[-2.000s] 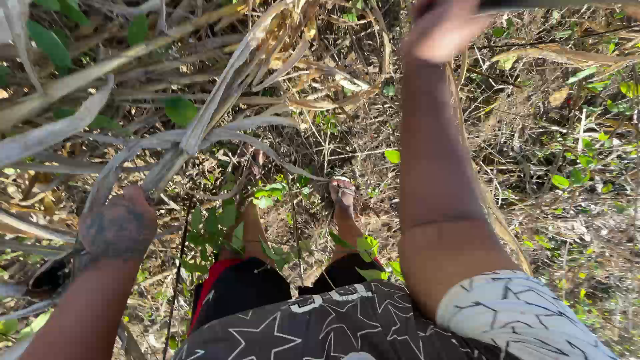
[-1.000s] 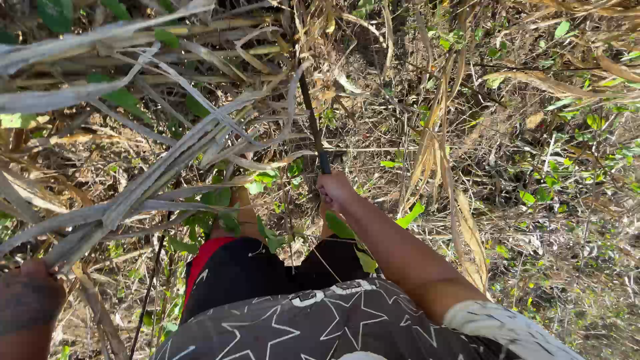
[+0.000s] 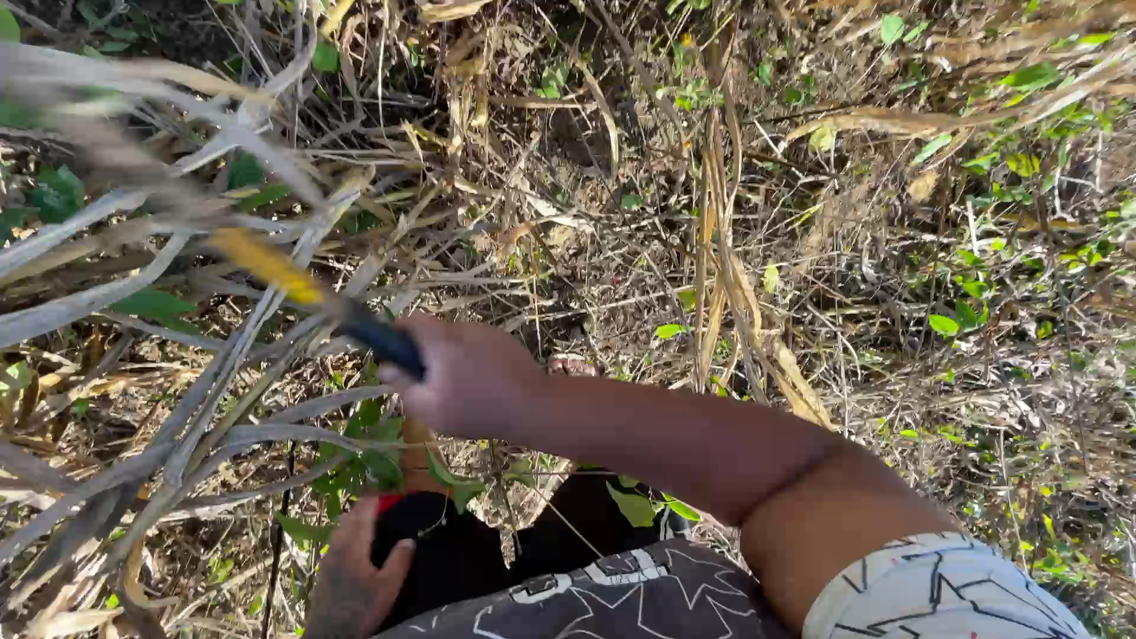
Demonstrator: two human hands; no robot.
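Note:
My right hand (image 3: 457,373) is closed around the black handle of a machete (image 3: 266,266), left of centre. Its blade has a yellow part near the handle and runs blurred toward the upper left, across long dry stalks (image 3: 222,390). Whether the blade touches the stalks cannot be told. Low in the view, beside my dark shorts, my left hand (image 3: 359,564) holds nothing, with thumb and fingers apart. Dry leaves and stalks stand just to its left.
Dry strips of leaf (image 3: 719,257) hang right of centre. Green-leaved plants (image 3: 963,319) grow among dry litter at the right. A thin dark stem (image 3: 280,541) rises beside my left hand. My foot (image 3: 572,365) shows beyond my right forearm.
My right hand with the machete has swung to the left, the blade now pointing to the upper left. My left hand has let go of the dry stalks and moved right, near my shorts.

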